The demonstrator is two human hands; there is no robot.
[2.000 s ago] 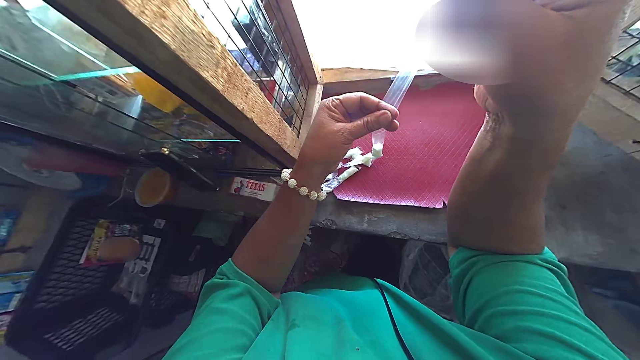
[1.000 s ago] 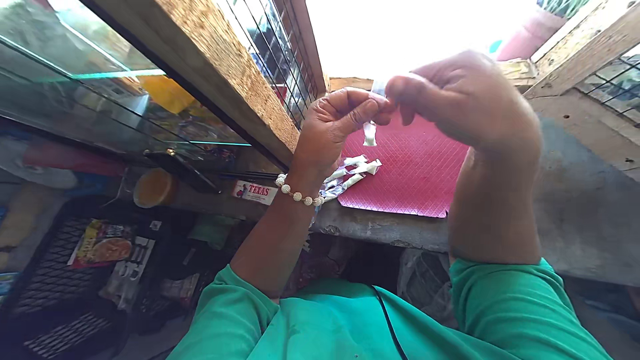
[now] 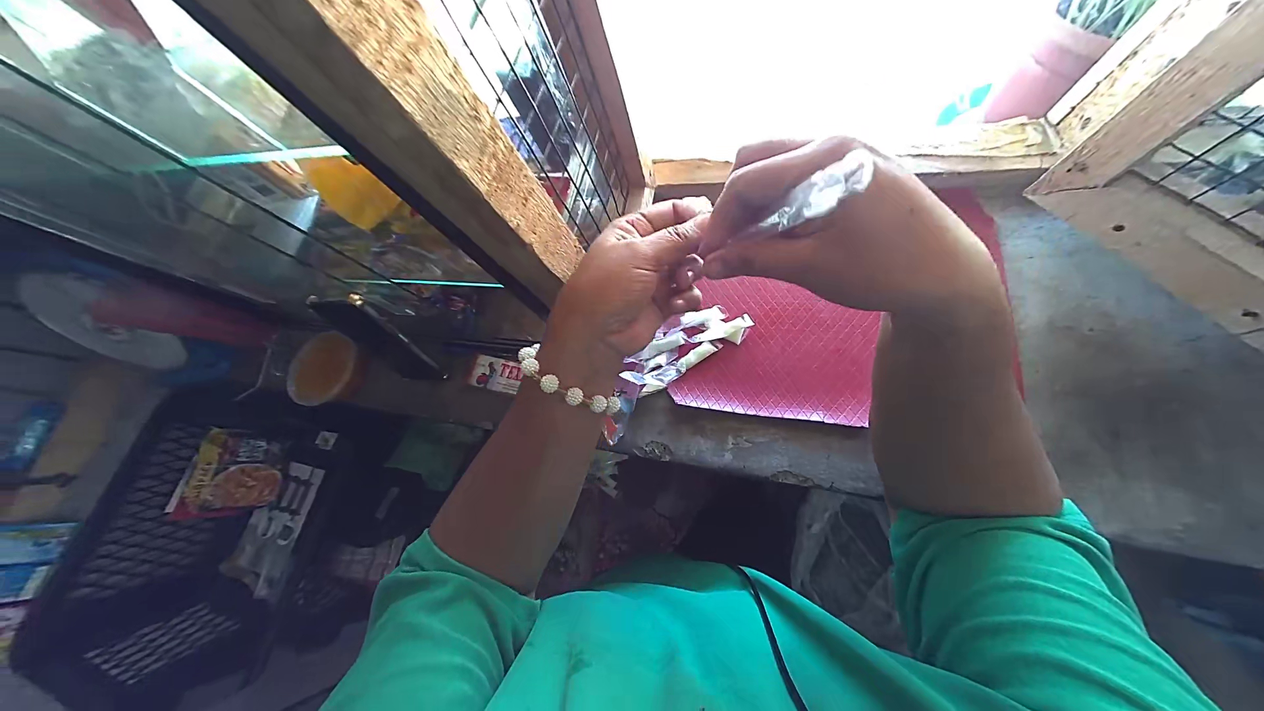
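My left hand (image 3: 632, 272), with a beaded bracelet (image 3: 573, 396) at its wrist, pinches the lower end of a clear plastic sleeve. My right hand (image 3: 810, 222) meets it fingertip to fingertip and grips the same clear plastic sleeve (image 3: 825, 193), whose loose end lies over the back of the fingers. Whatever is between the fingertips is mostly hidden. Below the hands, several small plastic-wrapped white sticks (image 3: 696, 346) lie in a loose pile at the left edge of a red quilted-pattern mat (image 3: 780, 360).
The mat lies on a concrete ledge (image 3: 1096, 395) below a bright wood-framed opening. At left are a glass display case (image 3: 247, 158), a small labelled box (image 3: 496, 374), a round tub (image 3: 324, 369), a dark phone-like object (image 3: 375, 336) and a black plastic crate (image 3: 148, 553) holding packets.
My right hand, raised far up at the right two seconds ago, has come down to my left fingertips. The long plastic strip stretched between the hands earlier is now bunched at the fingers.
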